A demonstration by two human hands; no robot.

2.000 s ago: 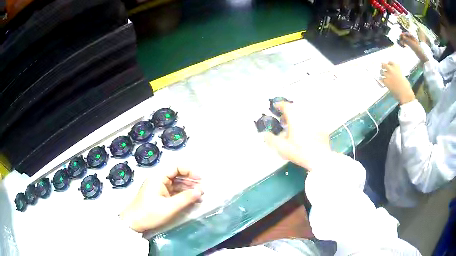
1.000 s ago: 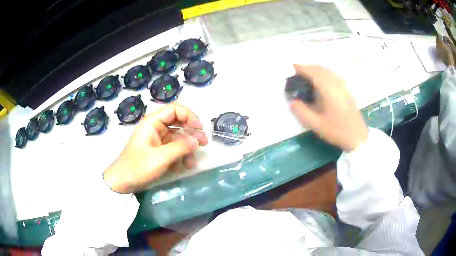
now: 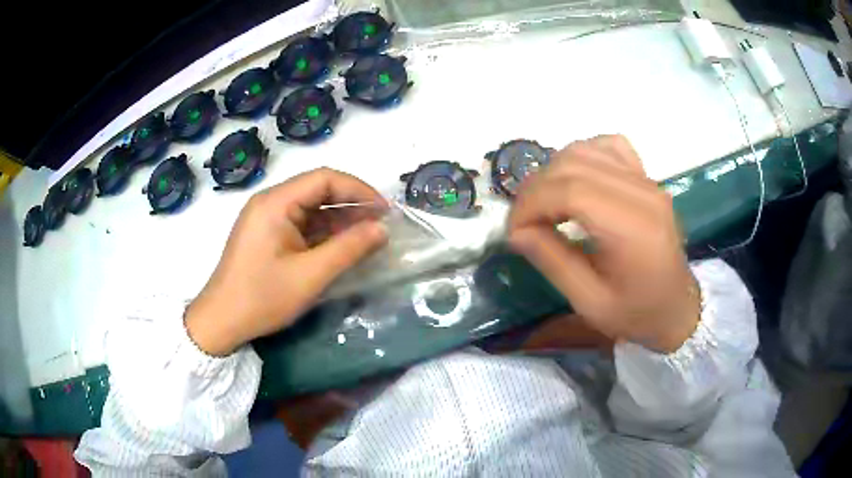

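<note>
My left hand (image 3: 294, 252) holds a clear film sheet (image 3: 411, 245) between thumb and fingers; the film hangs over the green table edge and shows mainly as glare. My right hand (image 3: 603, 238) is blurred, its thumb and fingers close together at the film's right side; whether they grip anything cannot be told. A black smartwatch housing (image 3: 439, 189) with a green dot lies just beyond the film, between my hands. A second housing (image 3: 518, 166) lies to its right, partly hidden by my right hand.
Rows of black housings (image 3: 306, 113) with green dots lie at the back left. White plugs (image 3: 705, 42) with thin white cables lie at the back right. A grey mat (image 3: 532, 9) is at the back. The green front edge (image 3: 234, 369) runs near my body. Black material fills the upper left.
The housing held by my right hand now lies on the table beside the other one. My right hand has let it go and moved left to the film. The view has shifted towards the right.
</note>
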